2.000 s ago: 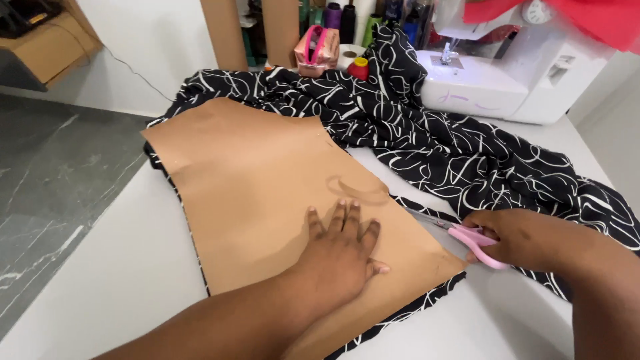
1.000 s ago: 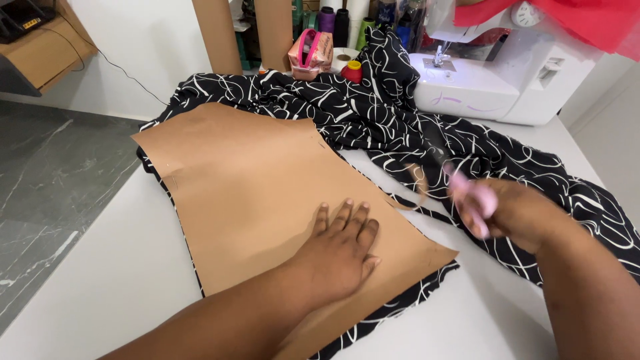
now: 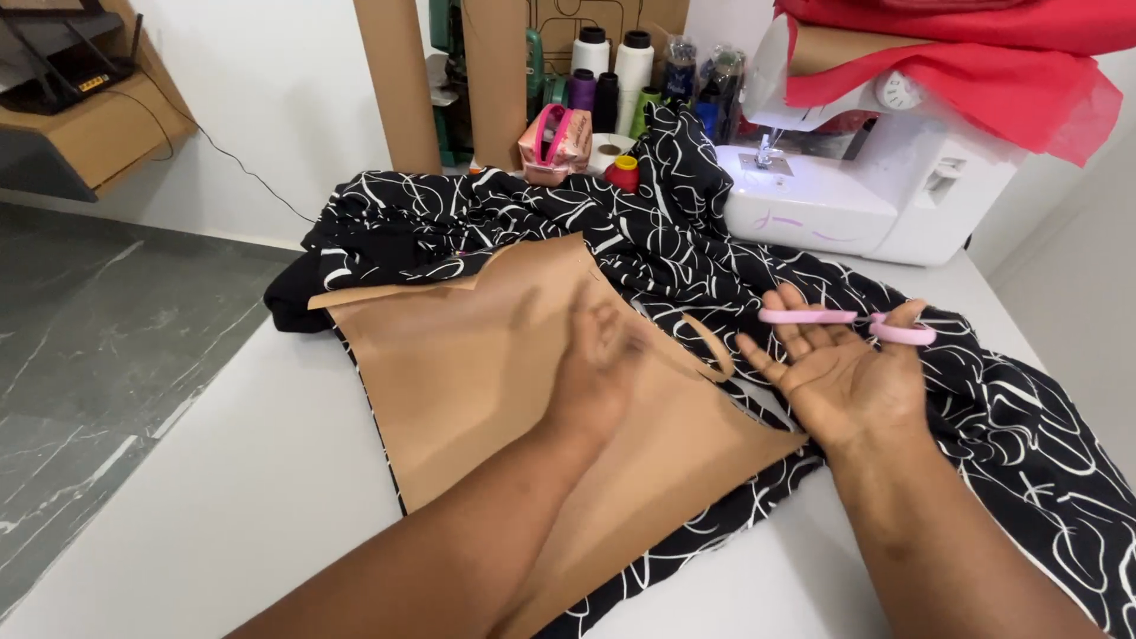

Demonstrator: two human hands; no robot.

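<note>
Brown paper, a pattern piece [image 3: 461, 382], lies over black fabric with white squiggles [image 3: 1021, 408] on a white table. Its far left edge is bent over. My left hand [image 3: 599, 373], blurred, is above the paper; whether it touches or pinches anything is unclear. My right hand [image 3: 843, 382] is palm up with fingers spread, and pink-handled scissors [image 3: 901, 330] hang across its thumb and fingers, their blades mostly hidden. Between the hands a curled strip of brown paper [image 3: 713, 346] sits on the fabric by the pattern's edge.
A white sewing machine [image 3: 816, 204] with red cloth [image 3: 958, 80] over it stands at the back right. Left of it are thread cones [image 3: 634, 75], a pink zip pouch [image 3: 556, 146] and a red spool [image 3: 623, 174]. A router [image 3: 67, 67] sits on a wooden shelf [image 3: 133, 124].
My left hand has lifted from its flat position on the paper, whose far left part is now bent over. My right hand has turned palm up with the scissors.
</note>
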